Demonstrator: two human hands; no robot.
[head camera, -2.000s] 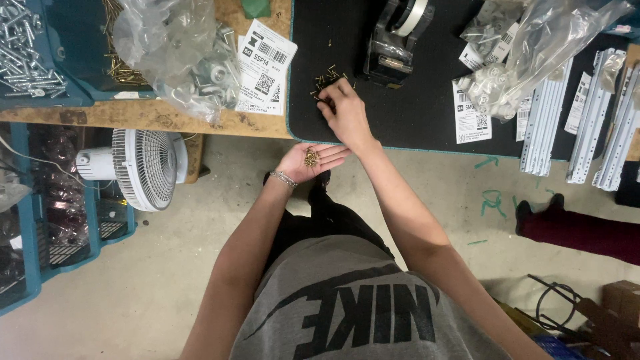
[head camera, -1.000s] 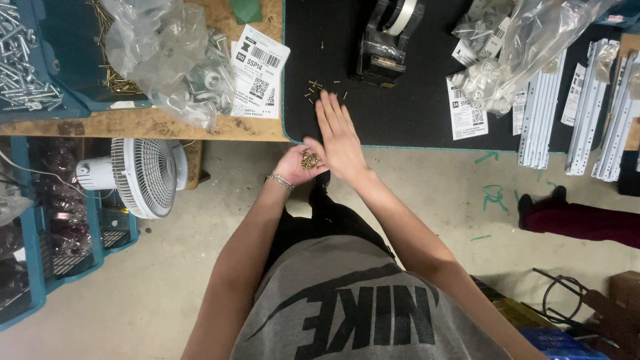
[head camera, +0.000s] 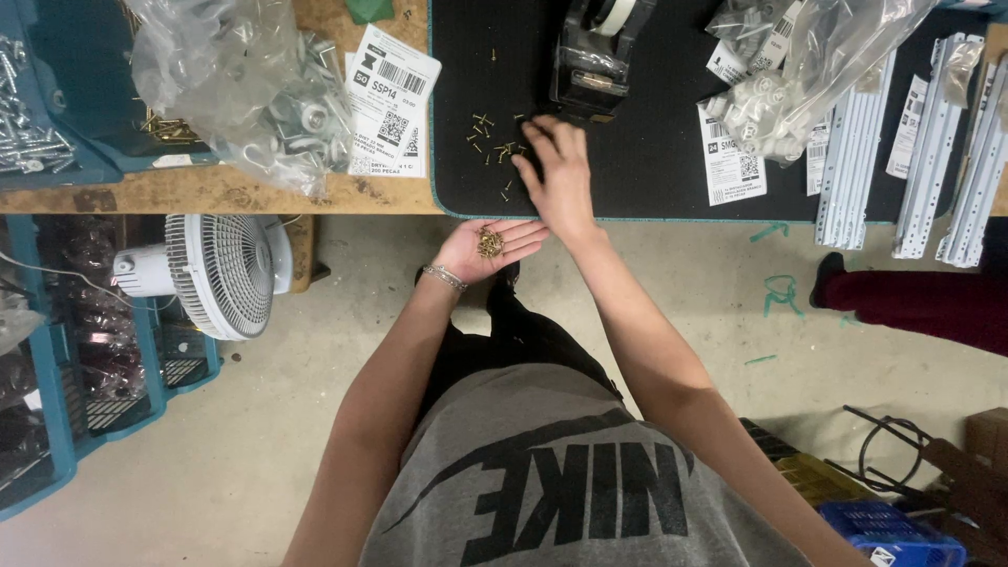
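Note:
My left hand (head camera: 492, 248) is palm up just in front of the bench edge, with a small pile of brass-coloured screws (head camera: 490, 243) resting on the palm. Its fingers are extended, and a bracelet (head camera: 446, 276) circles the wrist. Over the black mat (head camera: 669, 142), my right hand (head camera: 559, 169) is palm down with bent, spread fingers. Its thumb and fingertips are beside loose brass-coloured screws (head camera: 504, 150) scattered on the mat. Whether a fingertip touches one of them, I cannot tell. A black tape dispenser (head camera: 594, 67) stands just beyond the right hand.
Printed labels (head camera: 391, 102) and a clear bag of hardware (head camera: 260, 102) lie left of the mat. Blue bins of screws (head camera: 35, 118) sit farther left. Another bag (head camera: 760, 114) and metal drawer slides (head camera: 854, 165) are at right. A fan (head camera: 224, 276) is below the bench; a person's leg (head camera: 906, 303) shows at right.
One second ago my right hand lay flatter, fingers straight, close beside the left. It has since moved right, its fingers bending and spreading. My left hand has opened flatter under its screws.

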